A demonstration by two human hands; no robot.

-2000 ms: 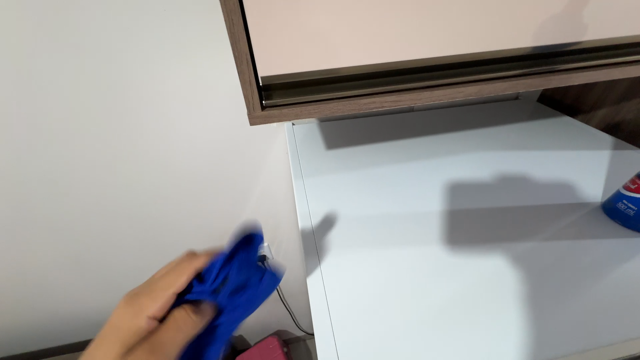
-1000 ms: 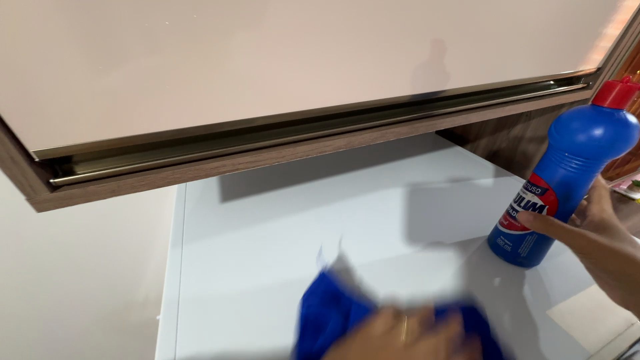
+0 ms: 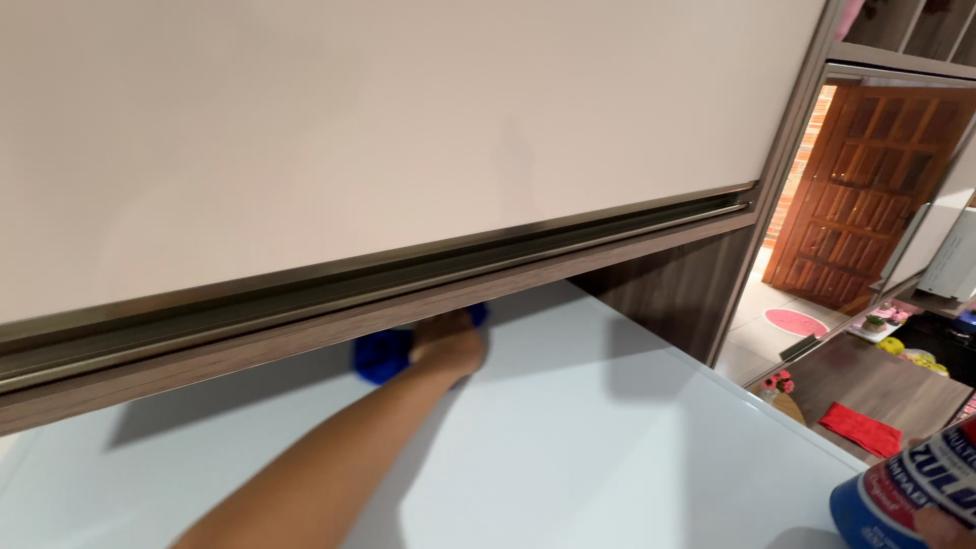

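My left hand point(image 3: 450, 343) reaches in under the wall cabinet and presses a blue cloth point(image 3: 381, 357) on the white flat top point(image 3: 534, 427), toward its back. Part of the cloth is hidden by the hand and the cabinet's lower edge. At the lower right corner, my right hand point(image 3: 944, 528) is on a blue plastic cleaner bottle point(image 3: 877, 507) with a printed label; only fingertips show, and the bottle's upper part is out of view. The bottle leans, its base near the white top's right edge.
Low over the white top hangs the cabinet with a pale door point(image 3: 381, 137) and metal handle rail point(image 3: 457, 271). A dark wood side panel point(image 3: 663, 297) stands at the right. Beyond are a wooden door point(image 3: 869, 191), a counter with a red cloth point(image 3: 862, 429), and small pink flowers point(image 3: 778, 381).
My left hand has moved the blue cloth from the front of the white top back under the cabinet. The bottle, fully in view one second ago, is now partly out of frame. The view has swung right.
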